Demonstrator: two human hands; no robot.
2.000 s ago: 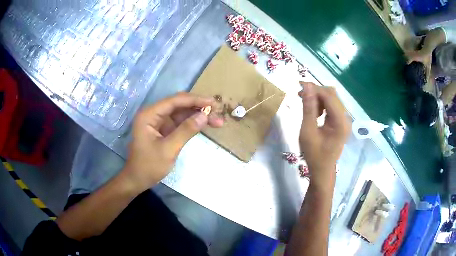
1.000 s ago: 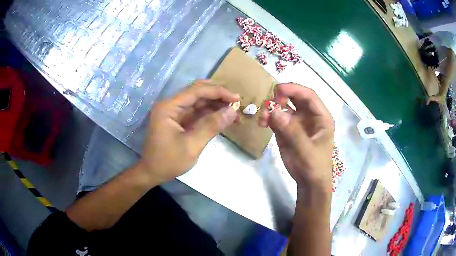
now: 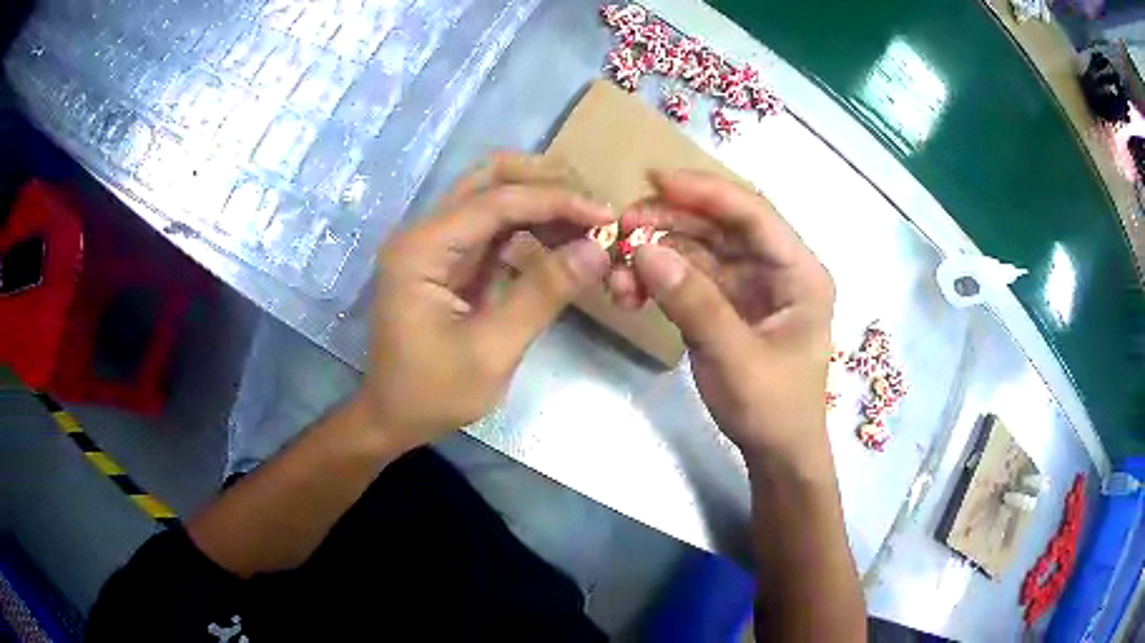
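Observation:
My left hand (image 3: 471,295) pinches a small pale part (image 3: 605,235) between thumb and fingertips. My right hand (image 3: 741,302) pinches a small red-and-white part (image 3: 640,239). The two parts are held close together over the tan glue board (image 3: 615,138); whether they touch is too small to tell. My hands hide the middle of the board, and the white glue dab and thin stick do not show. A pile of red-and-white parts (image 3: 684,63) lies beyond the board.
A clear pocketed plastic sheet (image 3: 276,113) lies at left. More red-and-white parts (image 3: 875,377) lie right of my right hand. A white bottle-like item (image 3: 967,283) sits by the green belt (image 3: 866,75). A second board (image 3: 994,496) and red parts (image 3: 1055,553) are far right.
My right hand came in from the right, took hold of a red-and-white part and brought it to the pale part. Both hands now meet over the board. The view has shifted slightly.

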